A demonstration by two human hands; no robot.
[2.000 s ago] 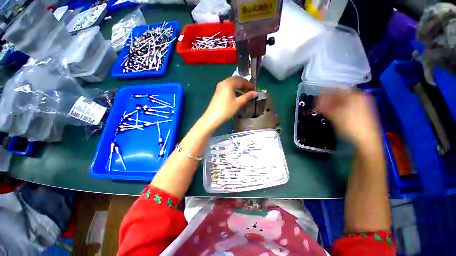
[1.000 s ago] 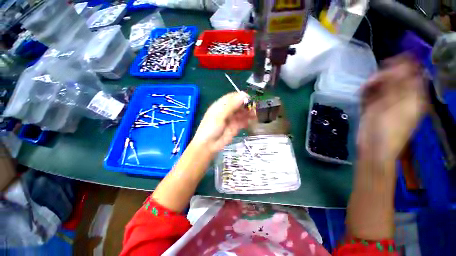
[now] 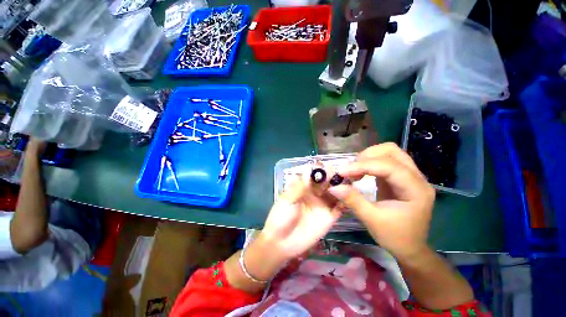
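Observation:
My left hand (image 3: 299,217) is palm up over the near edge of the clear tub of pins (image 3: 281,170). It holds a dark part with a pale round centre, a black ring (image 3: 318,176), at its fingertips. My right hand (image 3: 397,201) is beside it, pinching another small dark piece (image 3: 337,179) between thumb and finger. The two pieces are close together; whether a pin is attached is hidden by the fingers. The press fixture (image 3: 345,127) stands behind the hands, with the ram (image 3: 365,65) above it.
A blue tray of pins (image 3: 197,179) is left, a smaller blue tray (image 3: 236,59) and a red tray (image 3: 290,52) behind. The tub of black rings (image 3: 475,167) is right, lids (image 3: 471,68) behind it. Plastic bags (image 3: 74,93) and another person's arm (image 3: 31,198) are far left.
My left hand has moved from the fixture down towards the lap. My right hand has come down from the upper right to meet it. Another person's arm has appeared at left.

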